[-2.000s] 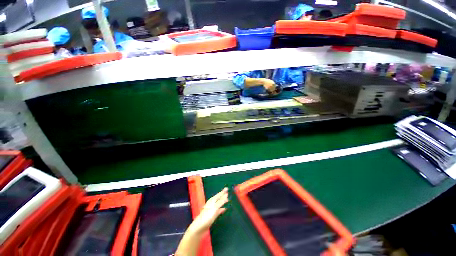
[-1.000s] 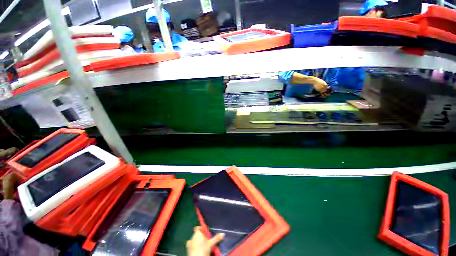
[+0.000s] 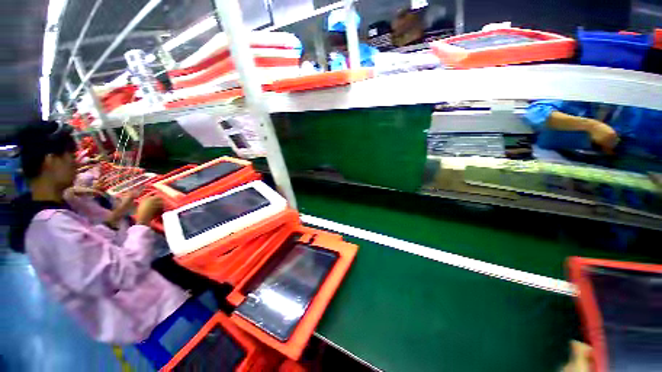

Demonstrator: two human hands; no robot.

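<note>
An orange foam tray (image 3: 583,290) with a dark-screened tablet (image 3: 631,305) lies at the right edge, cut off by the picture's rim. My left hand (image 3: 578,359) shows only as a small blurred patch at the bottom, holding the tray's left edge; most of it is out of the picture. My right hand is not in view. At centre left, another orange tray (image 3: 335,282) holds a tablet (image 3: 289,289) with light glare, leaning beside a tray pile topped by a white foam tray (image 3: 173,231).
A person in a pink smock (image 3: 87,269) sits at the left, near the stacked trays. A metal post (image 3: 265,131) stands behind the pile. A white shelf (image 3: 406,86) crosses above the green belt (image 3: 428,309), bearing trays and a blue bin (image 3: 613,49). Another tray (image 3: 247,356) is at bottom left.
The view has turned left, bringing the pink-smocked person into view. The tray at my left hand has shifted right along the belt. The tray formerly at far right has left the picture.
</note>
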